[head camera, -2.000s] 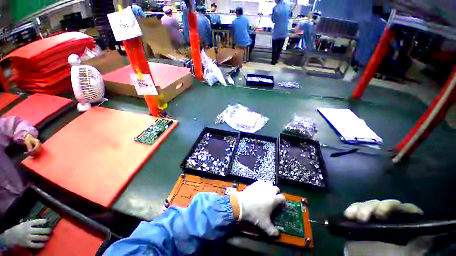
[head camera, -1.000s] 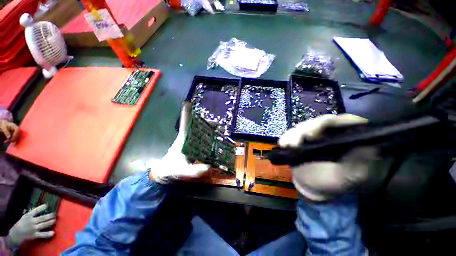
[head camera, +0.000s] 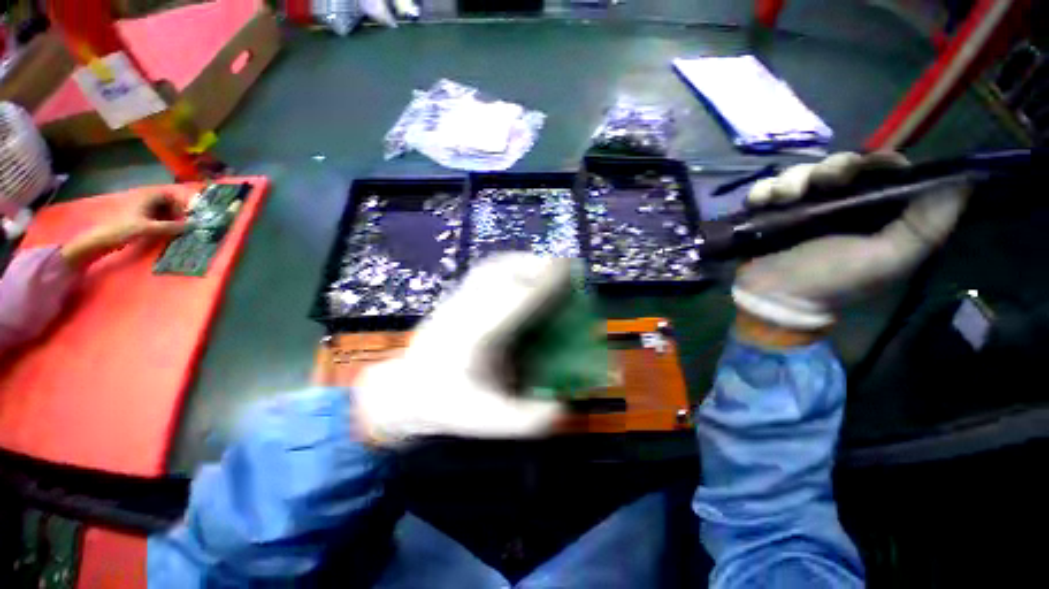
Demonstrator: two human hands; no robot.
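My left hand (head camera: pixel 460 368), in a white glove and blurred by motion, holds a green circuit board (head camera: pixel 566 351) tilted above the orange-brown fixture (head camera: pixel 658 385). My right hand (head camera: pixel 822 247), gloved, is closed around a thick black electric screwdriver (head camera: pixel 851 213) that points left, right of the trays. Three joined black parts trays lie behind the fixture: the left tray (head camera: pixel 397 247) holds silver pieces, the middle tray (head camera: pixel 523 219) tiny screws, and the right tray (head camera: pixel 642 224) chunkier metal bits. My left hand hides part of the fixture and the middle tray's front.
Clear plastic bags (head camera: pixel 466 127) and a bag of metal bits (head camera: pixel 633 124) lie behind the trays. A clipboard (head camera: pixel 753 101) is at back right. At left, another person's hand (head camera: pixel 132 219) touches a board (head camera: pixel 205 230) on the red-orange mat (head camera: pixel 104 334). A red post (head camera: pixel 132 92) stands behind it.
My left hand has lifted a board off the fixture and moved it right, back over the fixture. My right hand has taken hold of the screwdriver and raised it. Another person's hand has reached the mat's board.
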